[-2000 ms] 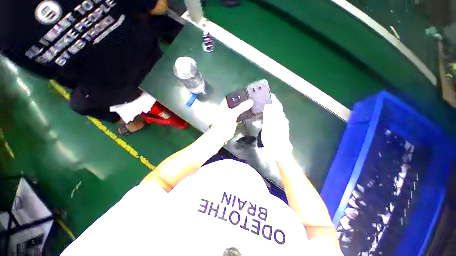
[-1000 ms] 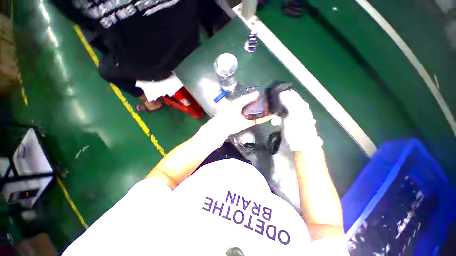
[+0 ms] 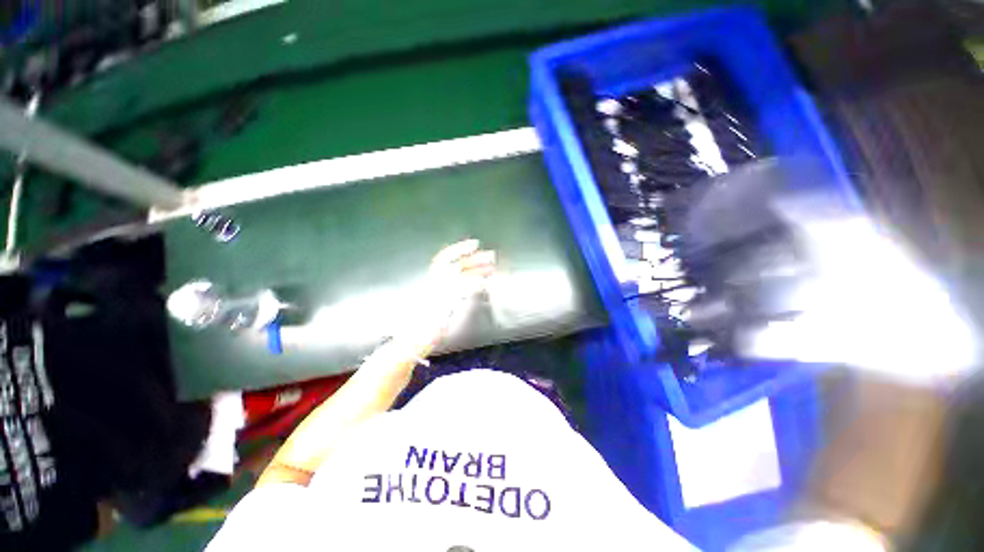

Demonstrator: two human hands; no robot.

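The blue crate stands at the bench's right end, with dark power adapters and massed cords inside. My right hand, in a white glove, is strongly blurred over the crate's right side. A blurred dark mass at its fingers looks like the power adapters, but their number cannot be told. My left hand is bare and empty, fingers loosely spread, over the shiny dark green bench.
A clear bottle and a blue item are at the bench's left end. A striped clear item is near the rail post. A black-shirted person is at left. A blue crate with a white sheet is below.
The view has swung right towards the crate. My hands have parted: the gloved right hand has moved over the crate with the dark adapters, and my left hand has let go of its adapter.
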